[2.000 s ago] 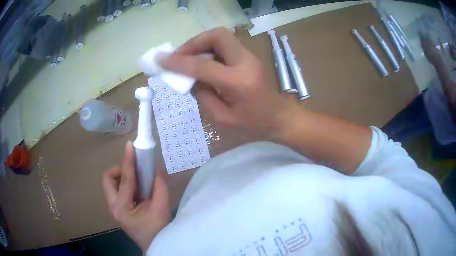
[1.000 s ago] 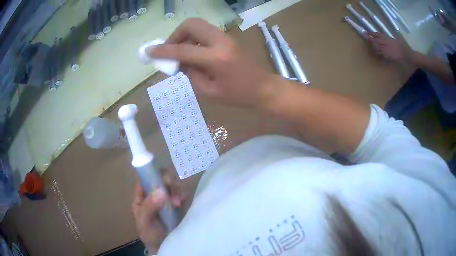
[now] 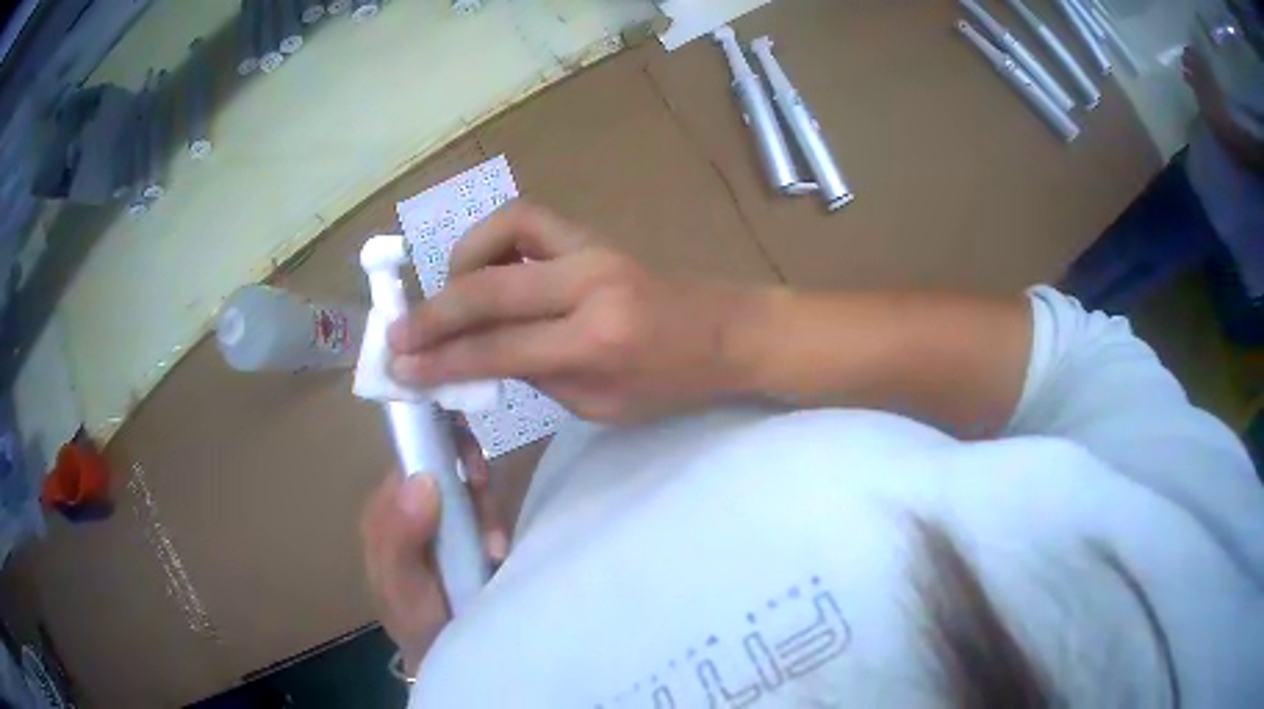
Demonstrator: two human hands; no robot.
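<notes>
My left hand holds a silver-grey handheld device by its thick lower part, with its white neck and small round head pointing up and away from me. My right hand holds a folded white wiping cloth against the device's neck, just below the head. The cloth covers most of the neck. A white label sheet with a grid of small marks lies on the brown cardboard, partly hidden under my right hand and forearm.
A translucent bottle with red print lies left of the device. An orange holder is at the far left. Two devices lie beyond my forearm; several more lie farther right, near another person. Grey units lie on the cream mat.
My right hand has come down and towards me, bringing the cloth from above the label sheet onto the device's neck. The other person's hand has drawn back from the devices at the right.
</notes>
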